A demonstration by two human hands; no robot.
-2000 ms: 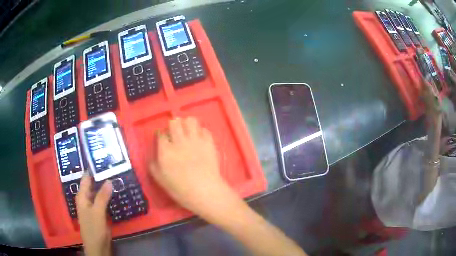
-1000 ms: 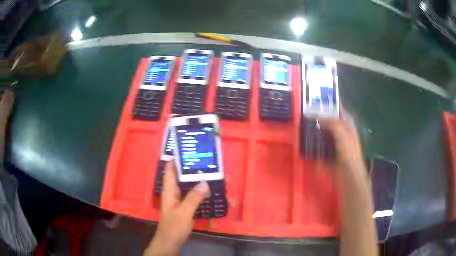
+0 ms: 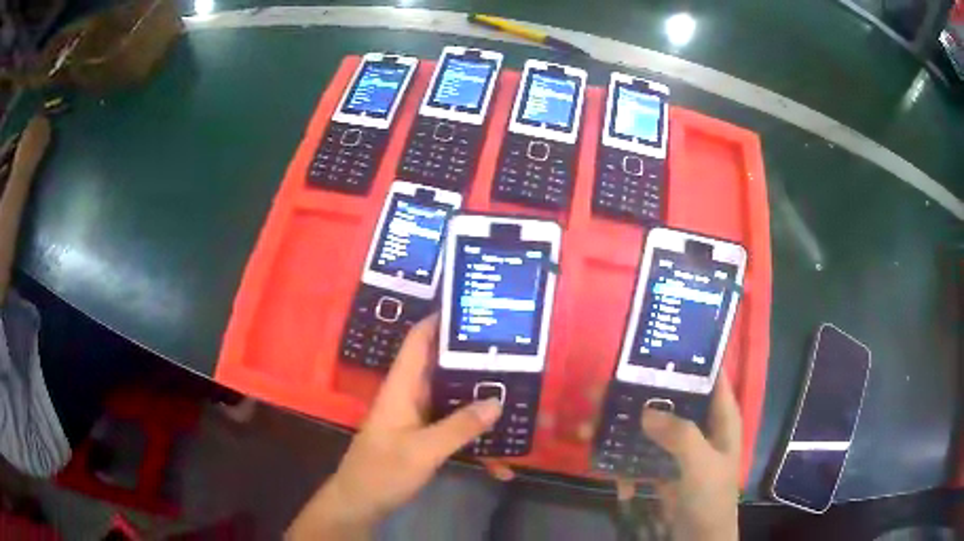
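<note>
My left hand (image 3: 407, 433) holds a keypad handset (image 3: 499, 306) with a silver-white frame and a lit blue menu, thumb on its navigation key. My right hand (image 3: 698, 454) holds another handset (image 3: 682, 317), also lit, its thumb by the navigation key. Both are above the front part of the red-orange phone tray (image 3: 280, 285). Four lit handsets lie in the tray's back row, the leftmost one (image 3: 365, 122) at its left end. One more handset (image 3: 407, 238) lies in the front row, partly hidden by my left hand and its handset.
A smartphone (image 3: 825, 417) with a pale rim lies dark on the green bench right of the tray. A yellow stick with a dark end (image 3: 518, 30) lies by the pale strip behind the tray. A brown box (image 3: 106, 42) stands back left. Part of an arm (image 3: 26, 180) shows at the left edge.
My right hand has taken the handset from the back row's right end and brought it forward, beside the one in my left hand. The back right pocket is now empty. The view has shifted.
</note>
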